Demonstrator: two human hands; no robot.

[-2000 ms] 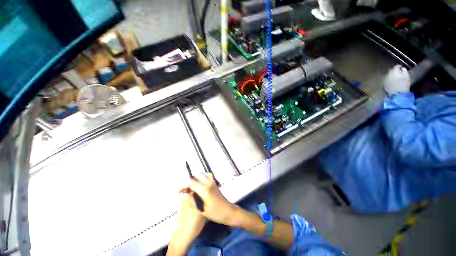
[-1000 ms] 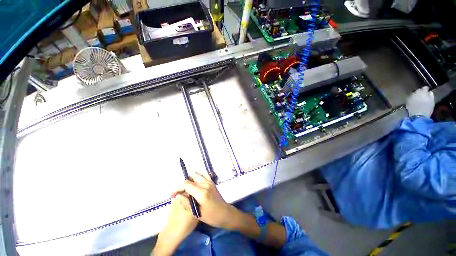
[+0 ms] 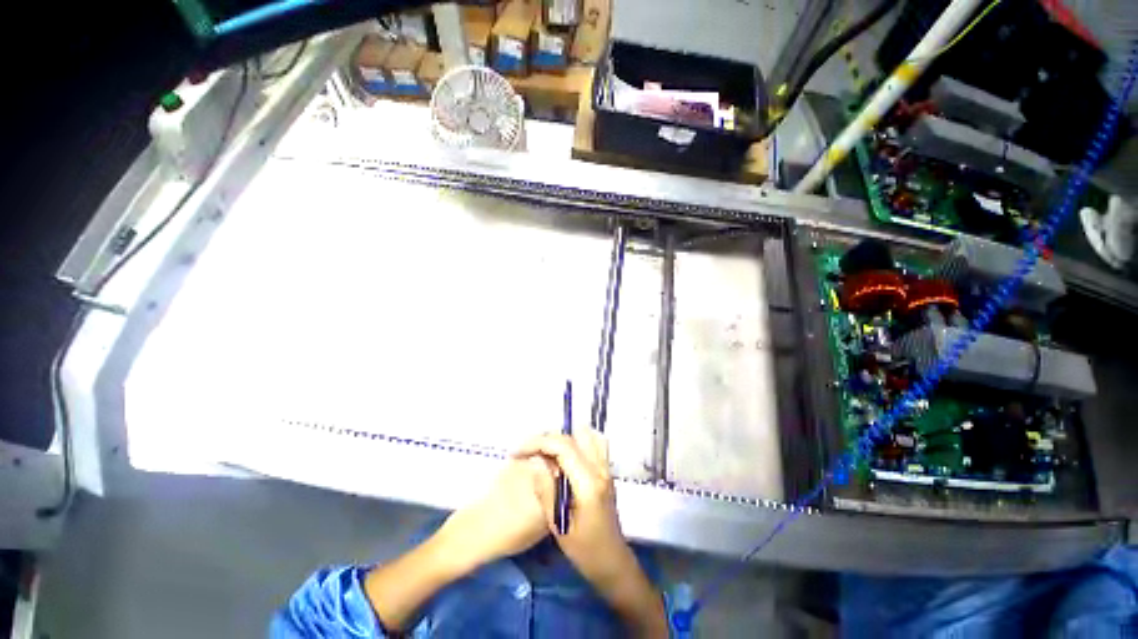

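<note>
My right hand (image 3: 589, 489) is shut on a thin dark pen-like tool (image 3: 564, 509), its tip pointing up and away from me. My left hand (image 3: 505, 506) lies against my right hand at the conveyor's near rail; its fingers are partly hidden, so I cannot tell if it grips anything. To the right, a green power board (image 3: 973, 418) sits in a dark carrier (image 3: 814, 375). It bears orange-red coils (image 3: 876, 291) and long grey heatsinks (image 3: 1017, 362). Neither hand touches the board.
Two dark crossbars (image 3: 664, 362) span the conveyor. A black bin (image 3: 680, 140) with papers and a small white fan (image 3: 477, 110) stand behind the far rail. A blue coiled cord (image 3: 961, 343) crosses the board. Another board (image 3: 955, 175) is at the upper right. Blue clothing of a person shows lower right.
The view has turned left, so the board and carrier appear farther right and the fan and bin nearer the middle. My hands stay together with the tool, which now points more upright.
</note>
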